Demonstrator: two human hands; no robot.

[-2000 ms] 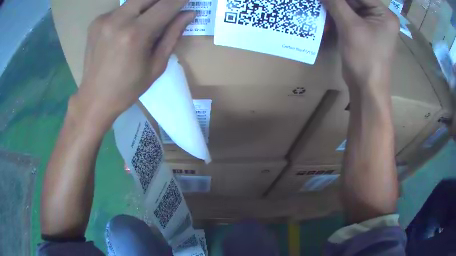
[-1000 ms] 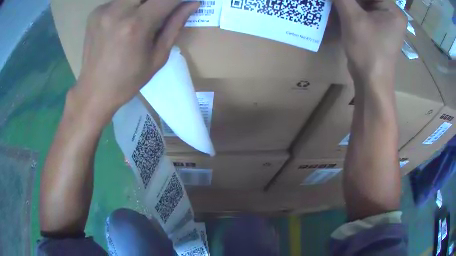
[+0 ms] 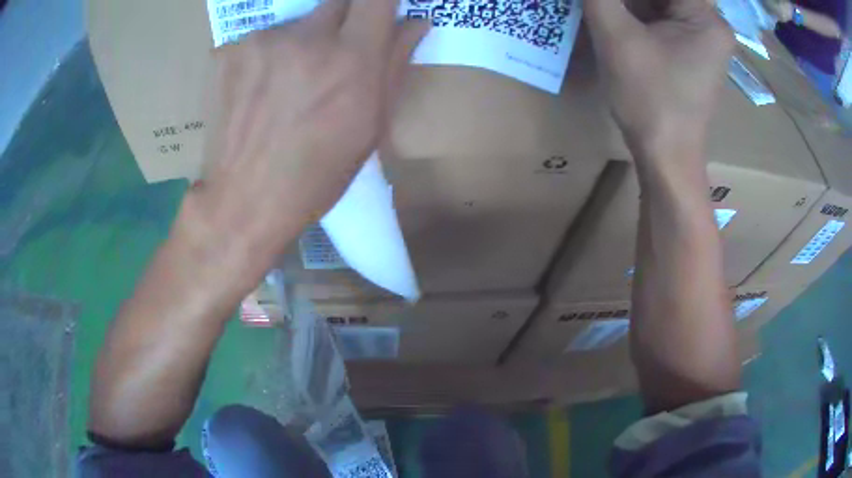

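Observation:
A white QR code label (image 3: 495,42) lies at the top of the near carton (image 3: 448,112), its right edge at the fingers of my right hand (image 3: 659,70). My left hand (image 3: 299,112) is blurred and reaches over the label's left part. A white curled backing paper (image 3: 374,233) hangs from my left hand. The label strip (image 3: 322,373) trails below it, blurred, towards the floor. A barcode label (image 3: 252,19) shows on the carton left of my left hand. Fingertips of both hands are partly hidden at the top edge.
Stacked cartons (image 3: 448,345) with barcode labels stand below and to the right. My shoes (image 3: 248,443) are at the bottom on the green floor (image 3: 93,224). Part of another person (image 3: 808,37) shows at the top right. A black narrow object (image 3: 834,425) lies at the lower right.
My left hand has moved right, onto the QR code label's left part, uncovering the barcode label. The backing paper moved right with it. The label strip has swung and twisted. Another person's arm appeared at top right.

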